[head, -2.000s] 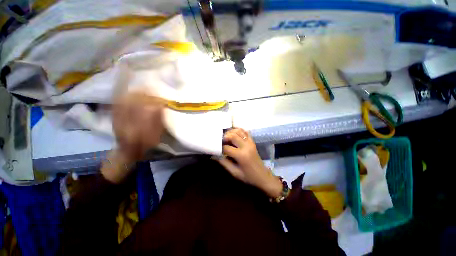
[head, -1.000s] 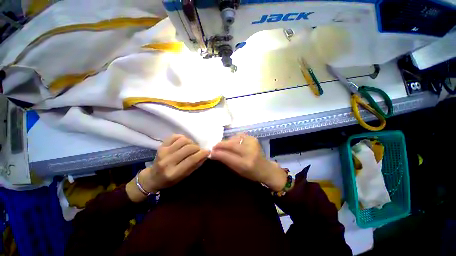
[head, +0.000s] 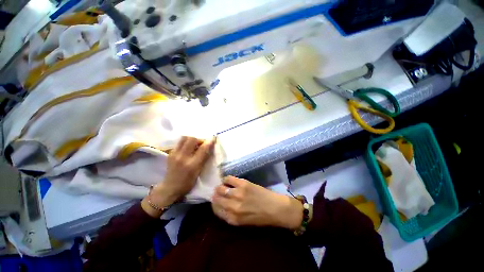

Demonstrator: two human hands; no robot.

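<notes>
An off-white garment panel (head: 111, 127) with mustard stripes lies on the machine table, left of and below the needle area. My left hand (head: 186, 164) grips the cloth near its right edge, beside a mustard strip. My right hand (head: 239, 201) pinches the lower right corner of the cloth at the table's front edge. The edge between my hands is stretched. The presser foot (head: 200, 95) of the white JACK sewing machine (head: 239, 32) is above and apart from my hands, under the light.
Small snips (head: 303, 96) and scissors (head: 366, 109) with yellow and green handles lie on the table at the right. A teal basket (head: 451, 199) with pale and mustard scraps is below the table. A pale measuring strip (head: 339, 125) runs along the table's front edge.
The view has tilted and shifted. My left hand has moved up along the cloth edge to the mustard strip, apart from my right hand, which still pinches the cloth.
</notes>
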